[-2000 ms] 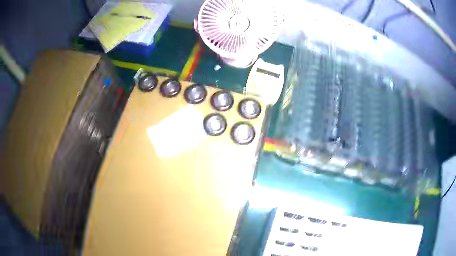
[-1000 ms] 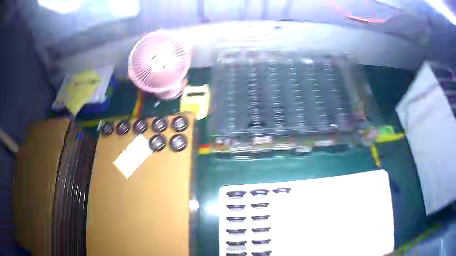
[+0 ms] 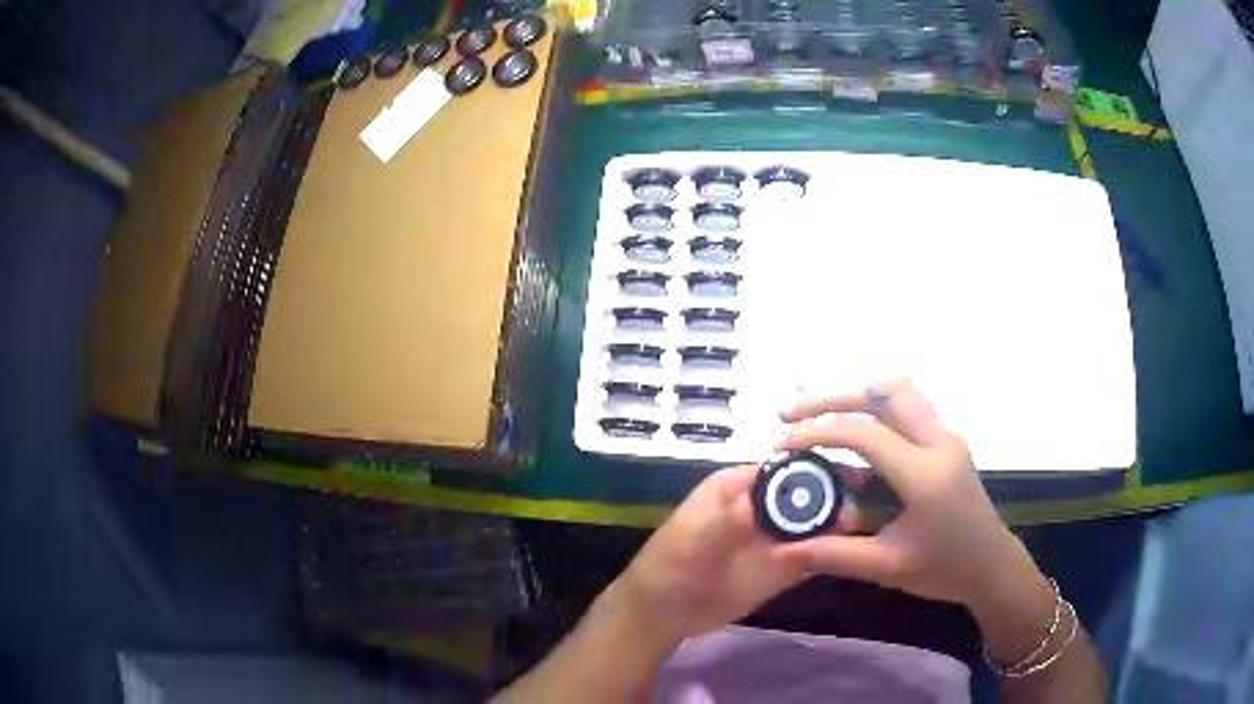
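Observation:
A round black-rimmed component (image 3: 799, 498) with a pale ring and bright centre faces up at the bench's front edge. My left hand (image 3: 715, 550) is under and beside it, its fingertips at the left rim. My right hand (image 3: 915, 502) grips it from the right between thumb and fingers. Both hands are bare. A white holding tray (image 3: 949, 303) lies flat just beyond the hands. Components stand on edge in two columns at its left, with one more at the top of a third column.
A cardboard sheet (image 3: 399, 289) covers a tray stack at the left, with several components and a white slip (image 3: 406, 116) on it. Another cardboard-topped stack (image 3: 172, 261) stands further left. Filled clear trays (image 3: 853, 55) lie at the back. Yellow tape edges the bench.
The view has tilted down and the white tray shows whole. Both hands, out of view before, now hold a component. The fan has left the picture.

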